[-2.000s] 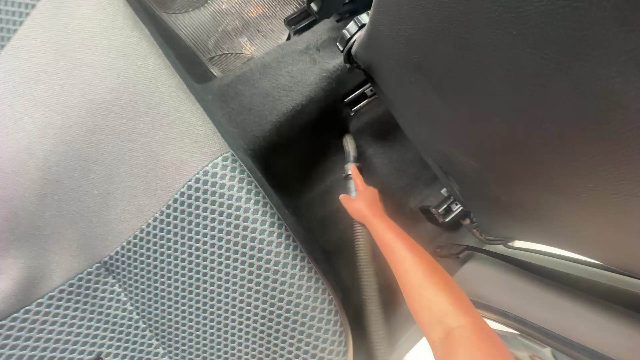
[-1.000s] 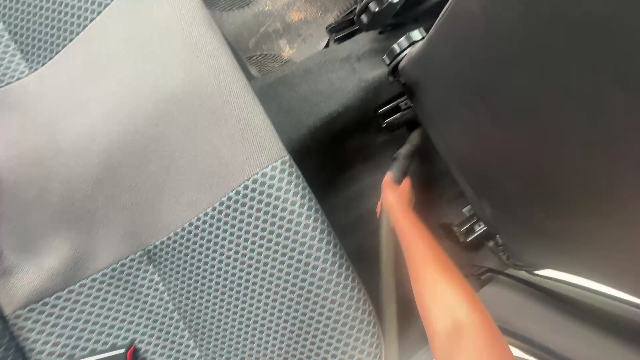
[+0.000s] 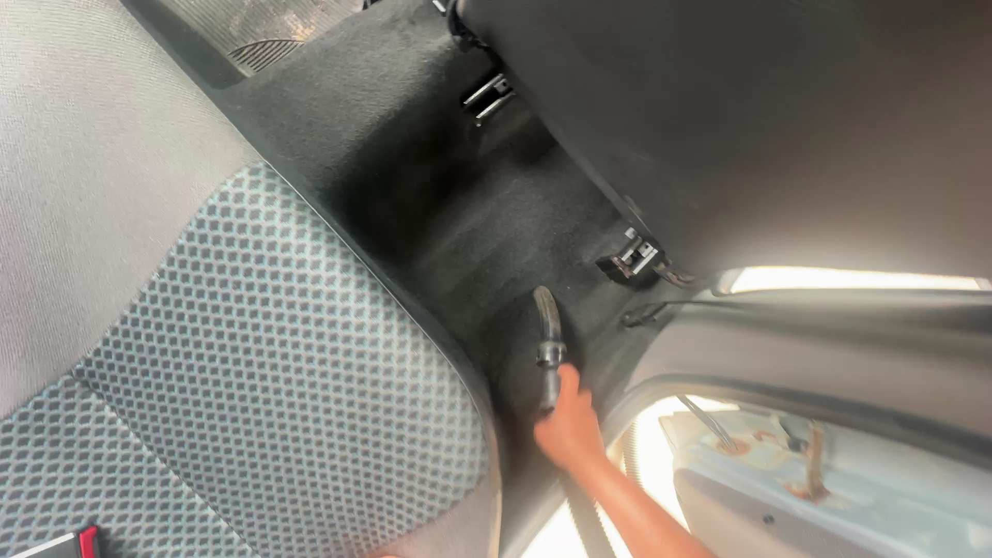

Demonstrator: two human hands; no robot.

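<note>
My right hand (image 3: pixel 572 422) is closed around the dark handle of a vacuum hose wand (image 3: pixel 549 333), low and right of the middle of the view. The wand's curved tip rests on or just above the dark carpet (image 3: pixel 504 256) of the rear footwell. Its ribbed hose (image 3: pixel 589 519) runs down beside my forearm to the bottom edge. A little skin shows at the bottom edge on the seat, perhaps part of my left hand, too little to tell its state.
Left lies the patterned rear seat cushion (image 3: pixel 310 372) with a red-and-black seat belt buckle (image 3: pixel 87 542). A dark front seat back (image 3: pixel 744 132) fills the upper right, above metal seat rails (image 3: pixel 637 256). The door sill and open door (image 3: pixel 775 465) are lower right.
My right hand has drawn the wand back from near the inner seat rail toward the door side of the footwell. The seat belt buckle, out of view two seconds ago, shows now.
</note>
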